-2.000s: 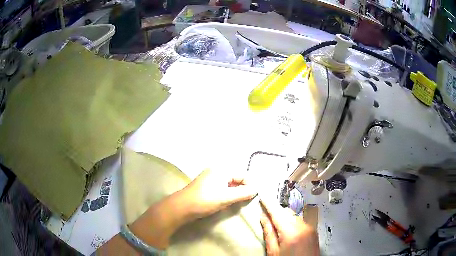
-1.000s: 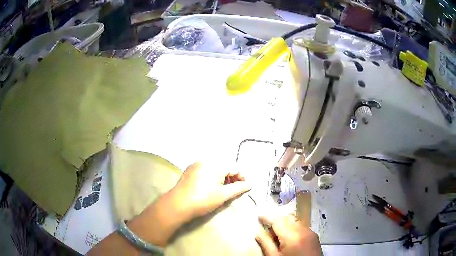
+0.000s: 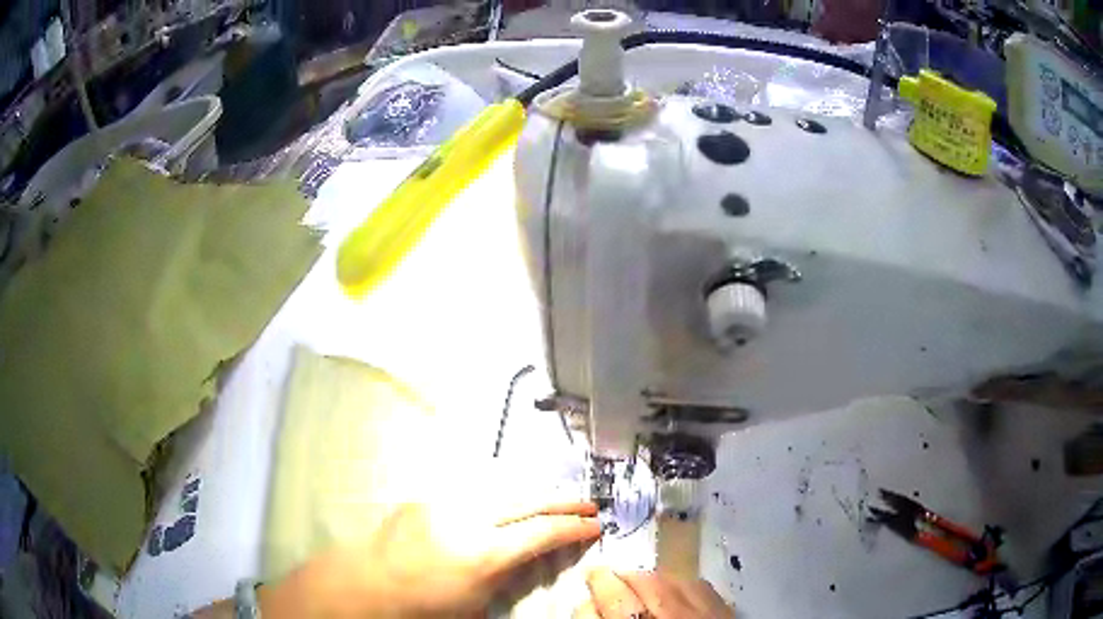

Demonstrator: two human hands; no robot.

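Note:
A pale olive cloth panel (image 3: pixel 333 466) lies on the white bed left of the needle area, washed out by the lamp near my hands. My left hand (image 3: pixel 442 559) lies on the cloth, fingertips pointing right at the presser foot (image 3: pixel 602 481). My right hand (image 3: pixel 653 595) is at the bottom edge, partly cut off, just in front of the foot, its fingers at the cloth's edge. Glare hides whether either hand pinches the cloth. The sewing machine head (image 3: pixel 605 278) stands over the foot.
A darker olive stack of cut panels (image 3: pixel 145 327) lies at left. The yellow lamp (image 3: pixel 423 200) is left of the head. Orange-handled snips (image 3: pixel 943 534) lie on the bed at right. A control panel (image 3: pixel 1058 109) and yellow tag (image 3: pixel 952 123) are at upper right. A white tub (image 3: pixel 194 133) stands behind the stack.
Both hands have moved closer to the presser foot with the cloth, and my left hand now lies flatter. The view has shifted, so the machine head appears larger and further left.

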